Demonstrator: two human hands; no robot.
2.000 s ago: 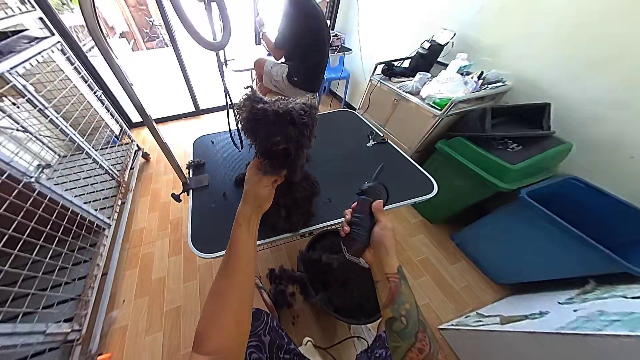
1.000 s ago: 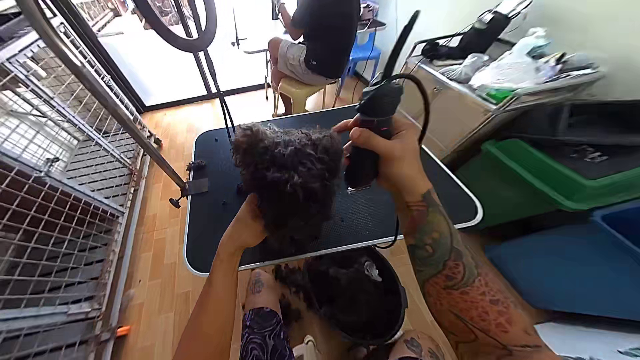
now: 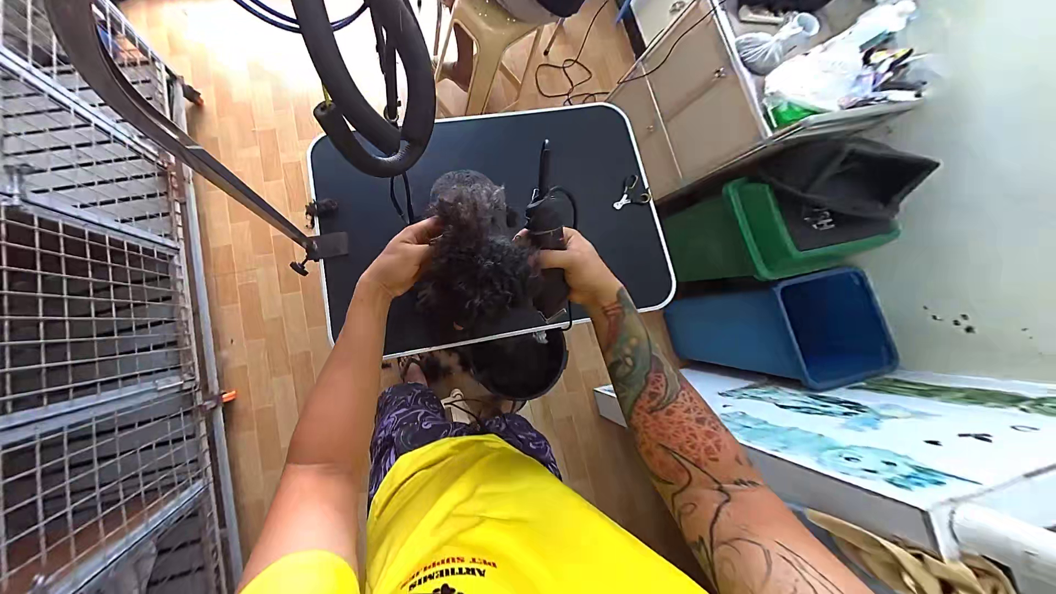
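Note:
A curly black dog [image 3: 478,256] is on the black grooming table [image 3: 470,144], near its front edge. Against the dog's left side in view rests my left hand [image 3: 404,260], its fingertips partly hidden in the fur. My right hand [image 3: 577,264] grips black corded hair clippers [image 3: 546,227] beside the dog's right side in view; the blade end points down toward the table's front edge. Scissors [image 3: 631,195] lie on the table at the right. Below the front edge, a round black tub [image 3: 528,367] stands on the floor near dark hair clippings.
A curved metal grooming arm [image 3: 223,181] is clamped at the table's left, with a padded black loop [image 3: 421,99] overhead. Wire cages [image 3: 91,305] line the left. At right are a cabinet [image 3: 693,91], a green bin [image 3: 759,239], a blue bin [image 3: 775,330] and a plastic stool [image 3: 481,41] behind.
The view has tilted down strongly. My right hand has lowered the clippers from their raised position one second ago to beside the dog. My left hand remains at the dog.

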